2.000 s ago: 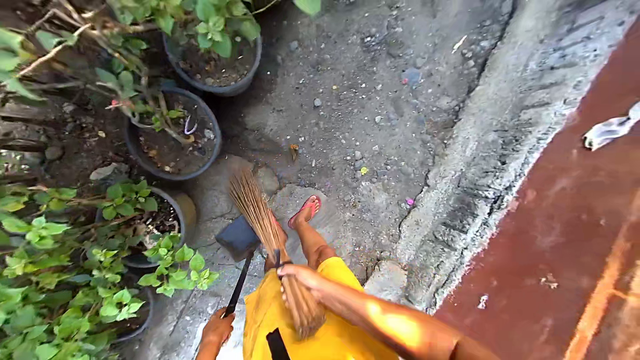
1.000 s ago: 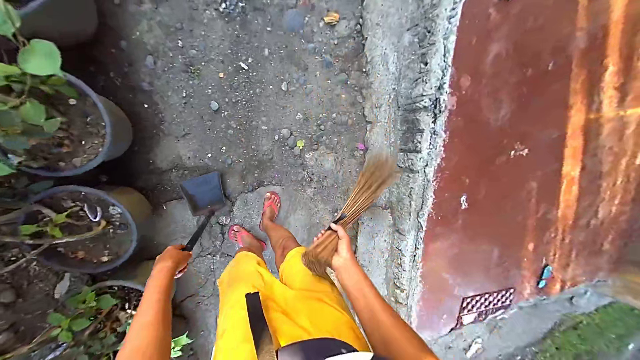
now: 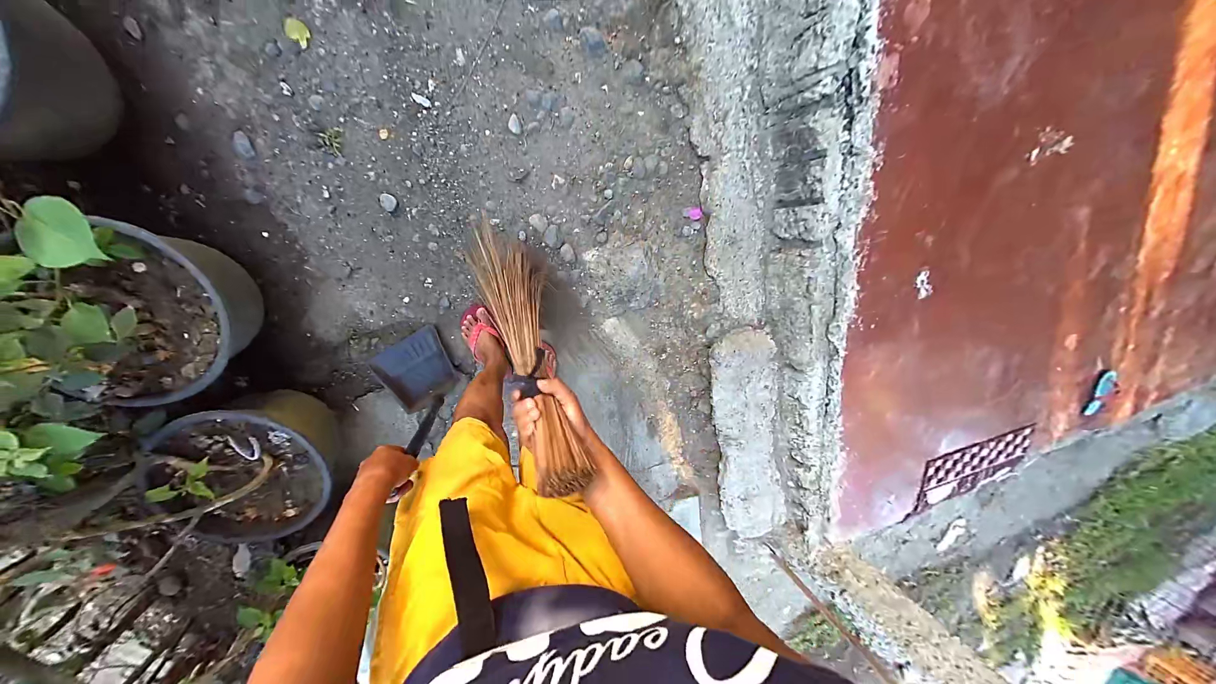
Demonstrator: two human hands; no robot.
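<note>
My right hand (image 3: pixel 556 413) grips a stick broom (image 3: pixel 513 294) at its dark binding; the bristles fan forward over the ground, partly hiding my feet in pink flip-flops (image 3: pixel 483 330). In my left hand (image 3: pixel 388 470) is the black handle of a dark dustpan (image 3: pixel 414 367), whose pan lies to the left of my feet. I cannot tell whether the bristle tips touch the ground. A bright pink scrap (image 3: pixel 693 214) and a yellow-green leaf (image 3: pixel 297 32) lie farther forward on the gritty ground.
Potted plants in grey pots (image 3: pixel 223 313) line the left side. On the right, a rough concrete edge (image 3: pixel 750 190) borders a red-painted floor (image 3: pixel 978 285), which bears a patterned mat (image 3: pixel 977 465) and a blue slipper (image 3: pixel 1100 392). Small stones dot the ground.
The broom has swung from my right side to in front of my feet, its bristles now pointing forward. Both hands keep their holds. The view has turned since the oldest frame.
</note>
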